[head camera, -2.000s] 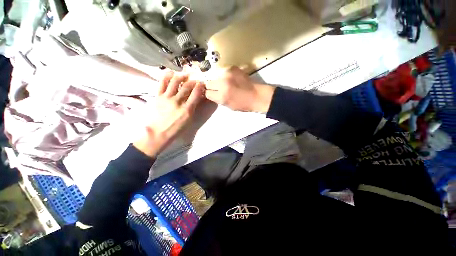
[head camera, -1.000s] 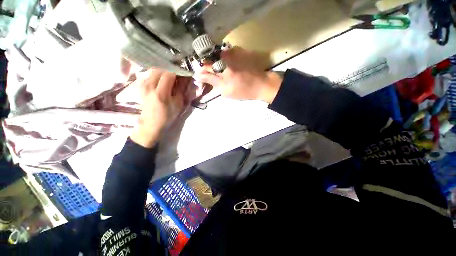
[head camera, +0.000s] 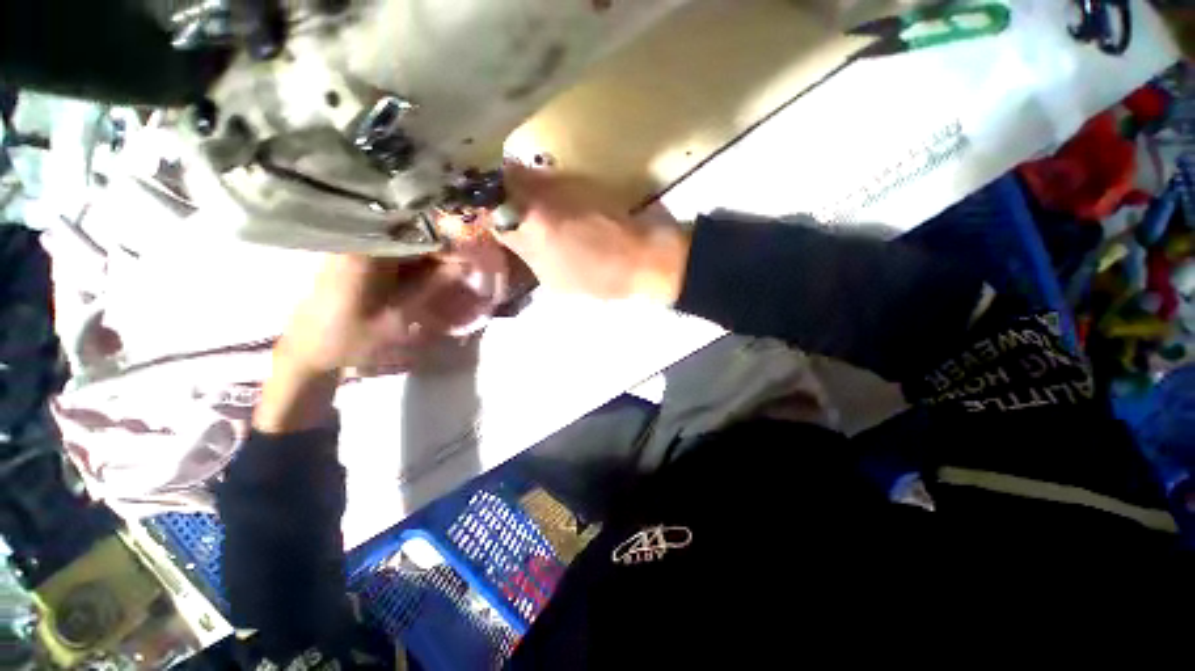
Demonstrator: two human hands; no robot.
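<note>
The pale pink garment piece (head camera: pixel 164 426) lies bunched on the left of the white table, and part of it reaches the needle area. The off-white sewing machine head (head camera: pixel 302 144) stands above my hands. My left hand (head camera: pixel 360 315) is blurred, left of the needle, with its fingers at pinkish cloth (head camera: pixel 472 291); its grip is too blurred to tell. My right hand (head camera: pixel 577 236) is right beside the presser foot area (head camera: pixel 472 197), its fingertips partly hidden behind small machine parts. Whether it pinches cloth cannot be told.
The white sewing table (head camera: pixel 773 171) has a cream bed plate (head camera: pixel 655 98) and green-handled snips (head camera: pixel 957 24) at the far right. Blue baskets (head camera: pixel 459 596) are below the table edge, one at right by a red item (head camera: pixel 1094 164). Grey cloth (head camera: pixel 734 387) lies under the edge.
The view has moved closer to the machine head. My left hand has moved left and lower relative to the needle. My right hand stays beside the needle area.
</note>
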